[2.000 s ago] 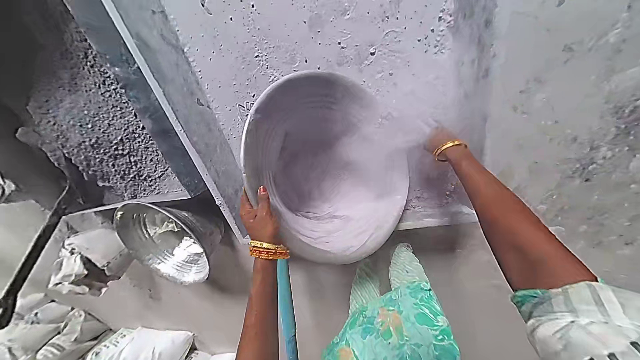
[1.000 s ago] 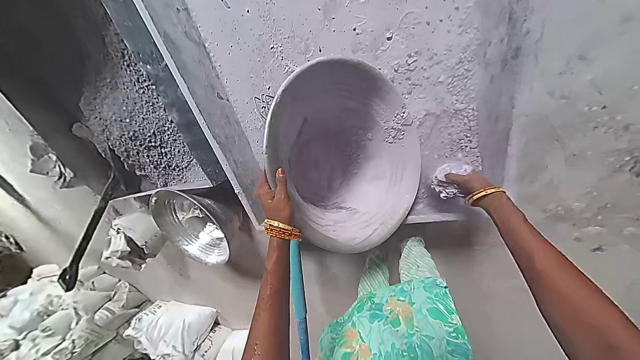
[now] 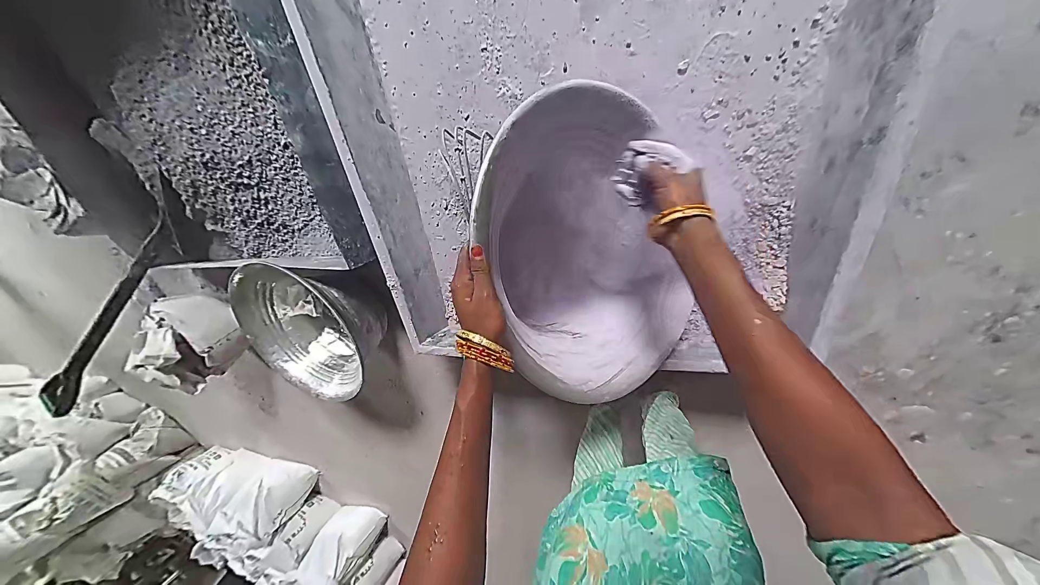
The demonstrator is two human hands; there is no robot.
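Note:
A large metal basin, coated inside with pale powder, is tilted at the front edge of a grey metal tray. My left hand grips its left rim, thumb up. Over the basin's upper right part, my right hand holds a crumpled whitish cloth or plastic piece; the image is blurred there and the material cannot be told. Bent metal wires show behind the basin's left rim. Coarse grit lies on the tray to the right.
A smaller shiny metal basin leans on its side at the left, below a second tray of grey gravel. A long dark-handled tool rests there. Filled white sacks are piled at the lower left. A raised tray wall runs along the right.
My right hand has moved from the tray, right of the basin, up and left over the basin with the crumpled piece. My left hand has stayed on the rim.

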